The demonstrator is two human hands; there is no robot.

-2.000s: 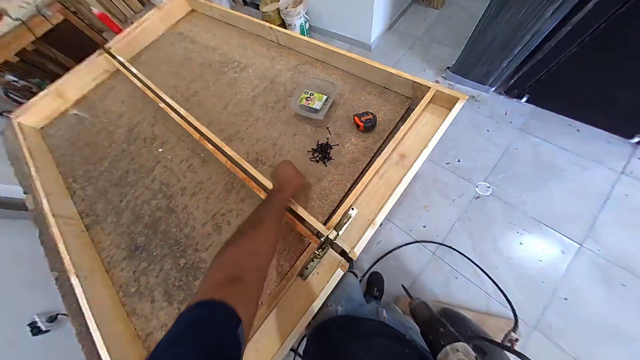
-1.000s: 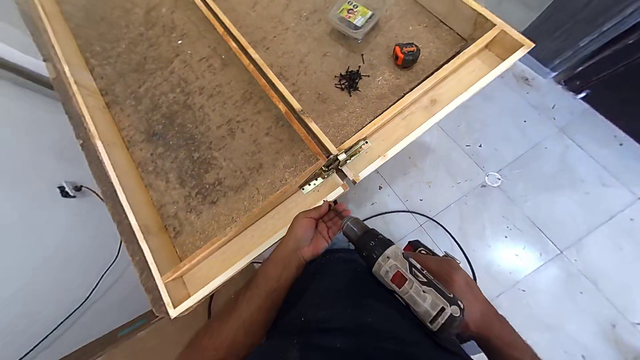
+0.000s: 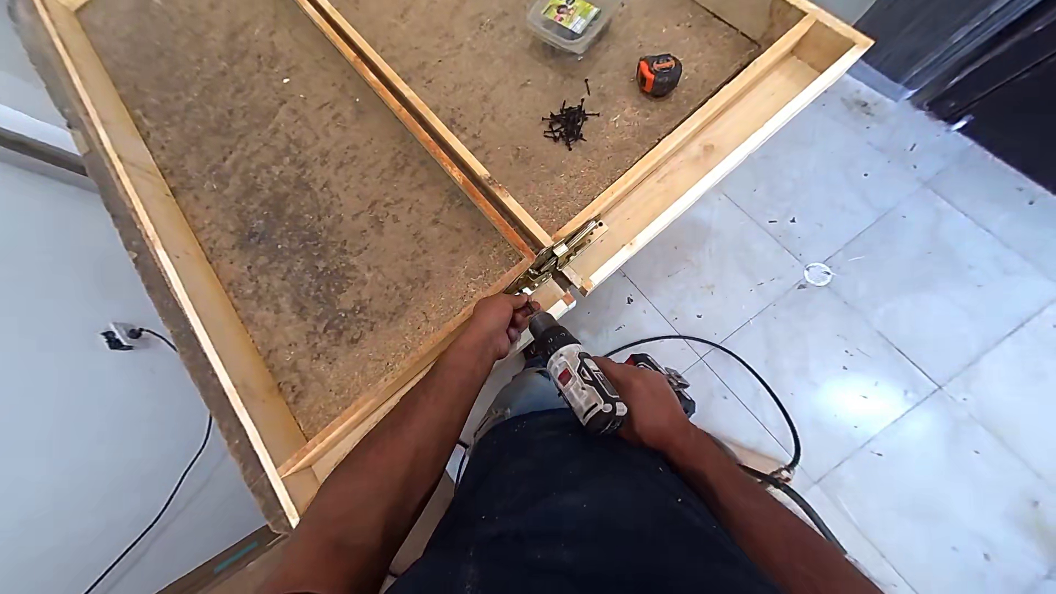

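Note:
My right hand (image 3: 648,403) grips a cordless drill (image 3: 584,388), its chuck pointing up and left toward the wooden frame. Just left of the chuck, the fingertips of my left hand (image 3: 500,323) are pinched together at the frame's near edge; a small dark item seems to be between them, too hidden to name surely. Metal hinges (image 3: 554,257) sit where the middle rails of the wooden frame (image 3: 701,157) meet its near side, right above my left fingers. A pile of black screws (image 3: 568,124) lies on the board beyond.
A black and orange tape measure (image 3: 658,76) and a clear plastic tub (image 3: 569,25) with a label stand on the particle board (image 3: 330,206). A black cable (image 3: 755,371) curves over the tiled floor at the right. A wall socket with a plug (image 3: 122,336) is at the left.
The left hand, over the board two seconds ago, came back beside the drill and now is up at the frame's edge. The right hand took up the drill and has moved it closer to the hinges.

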